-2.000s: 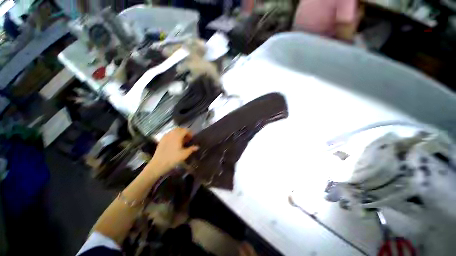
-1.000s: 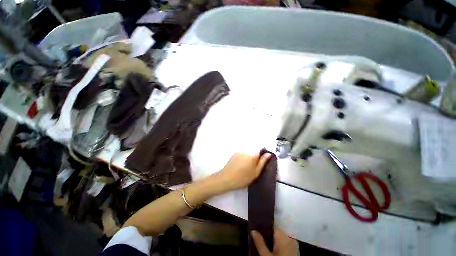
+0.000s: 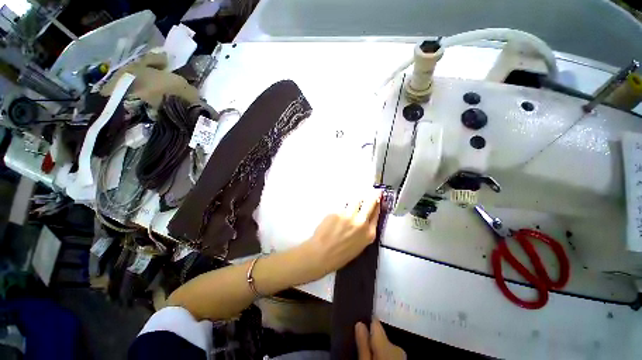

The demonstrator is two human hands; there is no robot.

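Note:
A dark brown band (image 3: pixel 354 292) runs from the presser foot (image 3: pixel 386 199) of the white sewing machine (image 3: pixel 493 140) down over the table's front edge. My left hand (image 3: pixel 348 232) holds its upper end, fingertips right at the presser foot. My right hand (image 3: pixel 379 343), partly cut off by the bottom edge, pinches the band lower down. A stack of brown curved bands (image 3: pixel 239 165) with frayed edges lies flat to the left. The needle is too small to make out behind the fingertips.
Red-handled scissors (image 3: pixel 531 271) lie right of the needle area. Looped dark strips (image 3: pixel 165 144) with a white tag (image 3: pixel 204 132) and fabric scraps (image 3: pixel 151 83) are heaped at the left. A paper note (image 3: pixel 633 190) is on the machine's right. A raised pale rim (image 3: pixel 366 20) stands behind.
My left hand has gone from the stack to the machine, bringing a band to the presser foot. My right hand has come onto the band's lower part. The view has shifted toward the machine.

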